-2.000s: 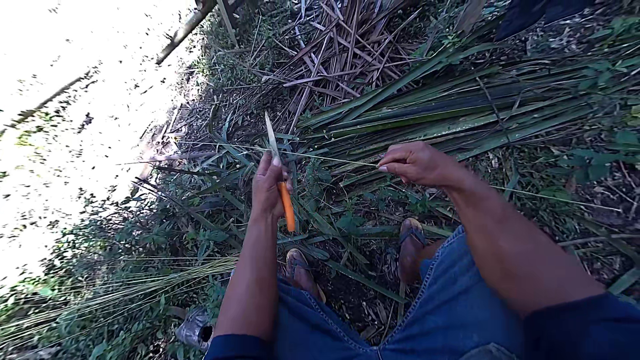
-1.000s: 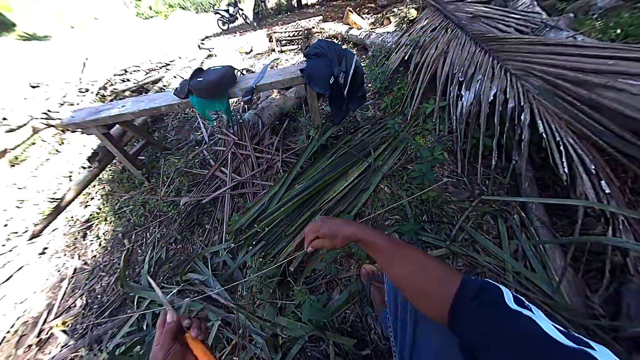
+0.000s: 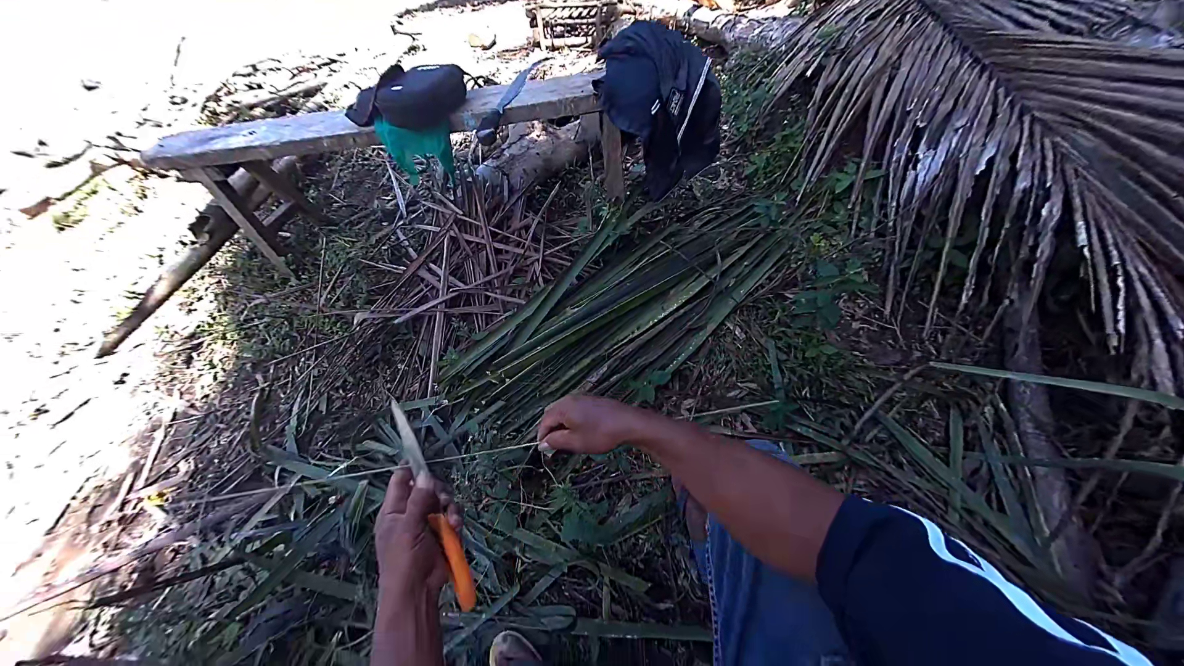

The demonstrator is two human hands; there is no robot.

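Note:
My left hand (image 3: 413,532), low and left of centre, holds a knife with an orange handle (image 3: 453,562); its pale blade (image 3: 409,442) points up and away. A thin leaf midrib (image 3: 486,453) crosses at the base of the blade and runs to my right hand (image 3: 585,425), whose fingers pinch it. The midrib stretches nearly straight between the hands and continues past both. Beyond the hands, a pile of long green palm leaflets (image 3: 610,319) lies on the ground. Cut leaf scraps (image 3: 314,546) lie around and below my left hand.
A wooden bench (image 3: 277,137) stands beyond, bearing a black bag (image 3: 422,96), a green cloth (image 3: 416,148) and a dark jacket (image 3: 659,102). Dry brown leaf strips (image 3: 462,254) lie in front of it. A large dry palm frond (image 3: 1036,111) hangs at the right. My shoe (image 3: 514,649) shows at the bottom.
The view has swung up and across, bringing in the bench and the dry frond. Both hands keep their hold on the knife and the midrib.

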